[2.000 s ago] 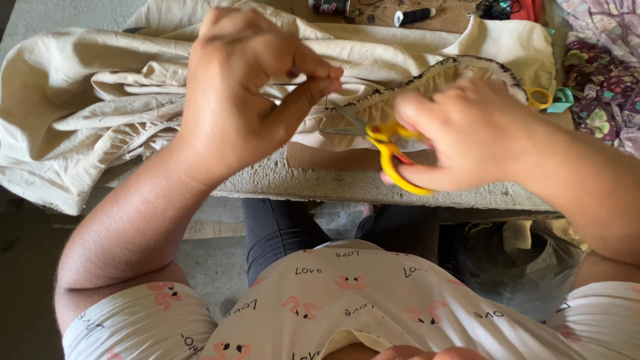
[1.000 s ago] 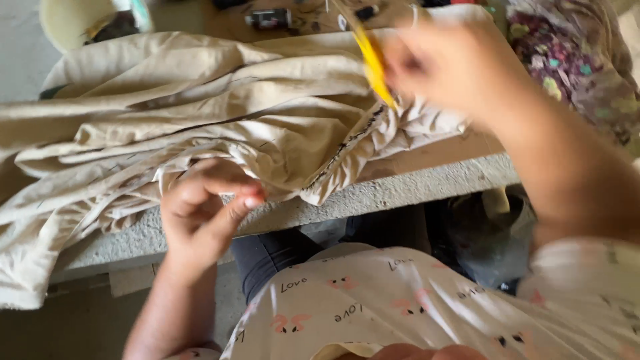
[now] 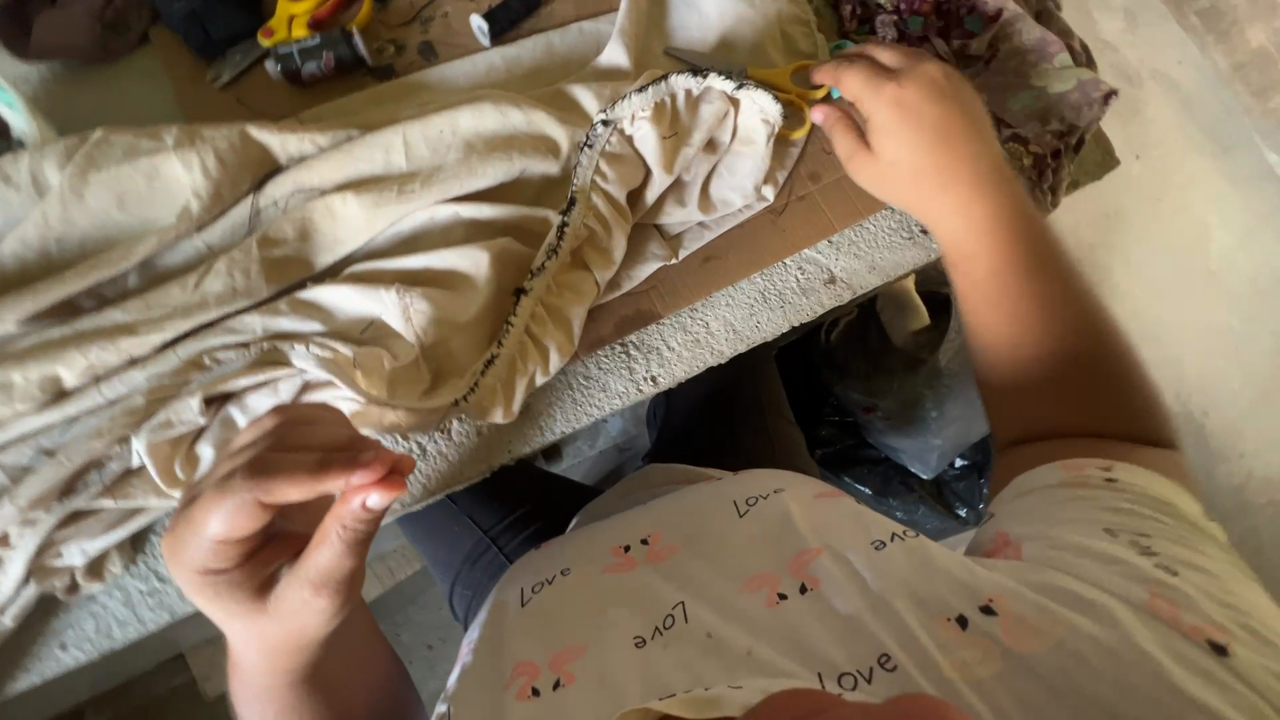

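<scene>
Cream cloth (image 3: 430, 260) lies in folds over the slab, with a gathered edge bearing dark stitches (image 3: 550, 250). My left hand (image 3: 290, 510) is raised at the lower left, thumb and forefinger tips pinched together; whether a needle or thread is between them cannot be told. At the upper right my right hand (image 3: 900, 125) touches the handles of yellow-handled scissors (image 3: 790, 85), which lie on the cloth beside the gathered edge, blades pointing left. Whether its fingers still grip the handles is unclear.
Brown cardboard (image 3: 720, 255) lies under the cloth on a rough concrete slab (image 3: 690, 320). Behind are a second yellow-handled tool (image 3: 300, 20), a dark labelled spool (image 3: 318, 56) and a black thread spool (image 3: 503, 20). Purple floral fabric (image 3: 1040, 90) sits at right; a plastic bag (image 3: 900, 400) is below the slab.
My right hand has carried the scissors from over the middle of the cloth to its right end, where they now lie. My left hand has moved away from them, down and left. The view has shifted.
</scene>
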